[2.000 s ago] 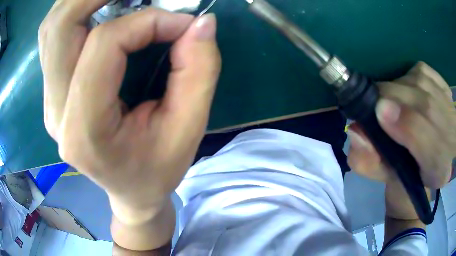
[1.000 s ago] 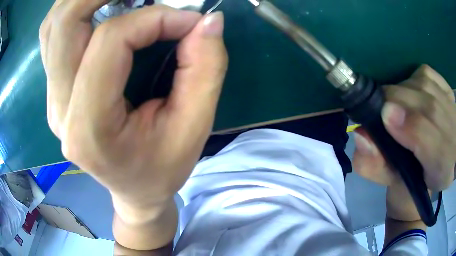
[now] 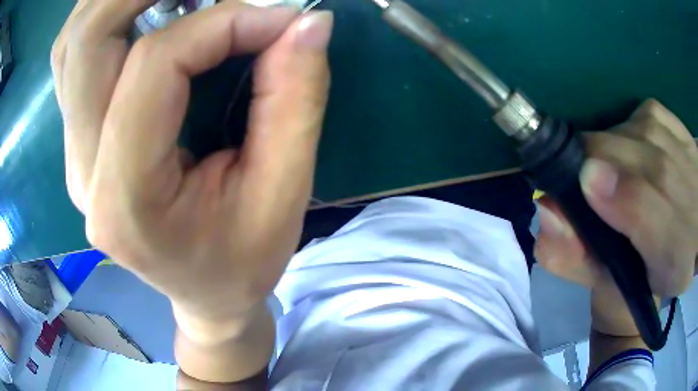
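My left hand (image 3: 207, 176) is bare and pinches a thin bright solder wire (image 3: 311, 5) between thumb and index fingertip, near the top edge. My right hand (image 3: 627, 198) holds the black grip of a soldering iron (image 3: 451, 57), whose silver barrel points up and left. Its tip lies at the top edge, right of my left fingertips, and its end is cut off. A whitish-silver piece (image 3: 158, 17) shows partly behind my left fingers and is mostly cut off by the top edge. A hair-thin dark line shows inside the loop of my left thumb and index finger.
The green mat (image 3: 413, 130) covers the bench, with a light brown front edge (image 3: 428, 184). My white-clothed body is close to that edge. Below the bench at the left are a blue item (image 3: 76, 267), a cardboard piece (image 3: 103, 332) and white bags or papers.
My left hand has moved slightly left and up with the wire, so less of the wire shows. The iron has shifted slightly left since a second ago and is still in my right hand.
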